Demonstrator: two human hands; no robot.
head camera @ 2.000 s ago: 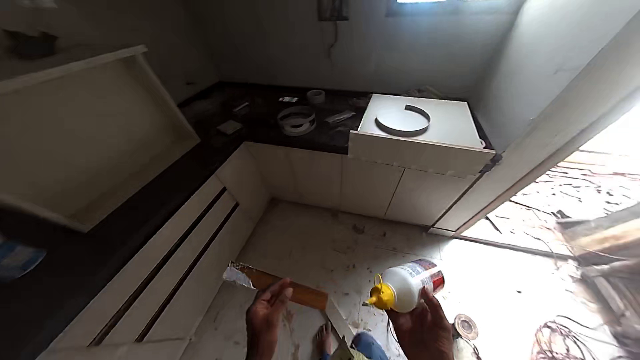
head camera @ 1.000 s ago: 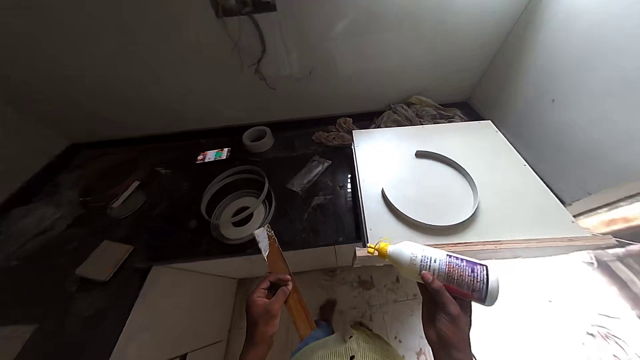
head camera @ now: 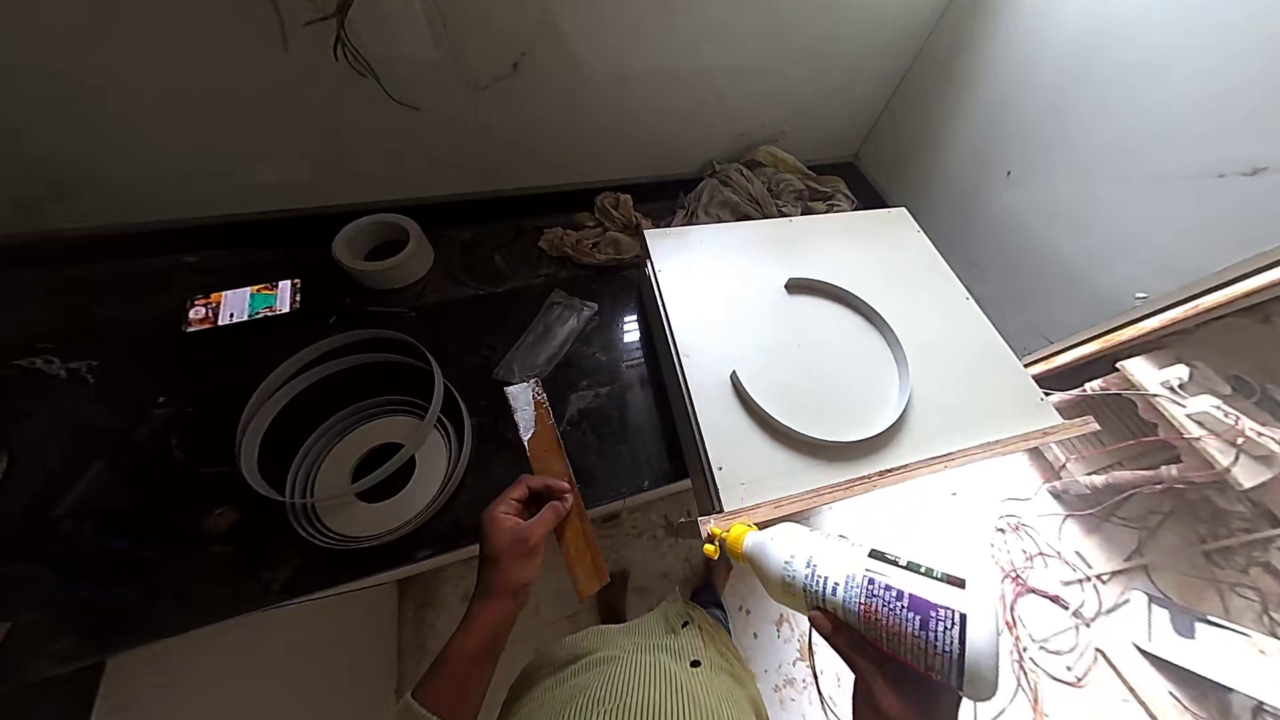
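Note:
My left hand (head camera: 525, 530) grips a flat wooden strip (head camera: 562, 500) whose upper end is smeared with white material. In my right hand (head camera: 880, 670) is a white squeeze bottle (head camera: 860, 600) with a yellow nozzle, lying nearly sideways; its tip is at the left end of the raw plywood front edge (head camera: 900, 472) of a white board box (head camera: 800, 240). Whether the tip touches the edge I cannot tell. A curved length of grey edge band (head camera: 900, 375) rests on the box's white top.
On the black countertop (head camera: 620, 440) lie a coil of edge band (head camera: 320, 500), a tape roll (head camera: 383, 250), a lit phone (head camera: 243, 305) and a clear plastic packet (head camera: 548, 335). Crumpled cloths (head camera: 755, 190) sit behind the box. Tangled wires (head camera: 1030, 600) are at the lower right.
The view has swung and come closer to the counter and box. The bottle's nozzle has come to the left end of the box's front edge. Both hands keep their hold.

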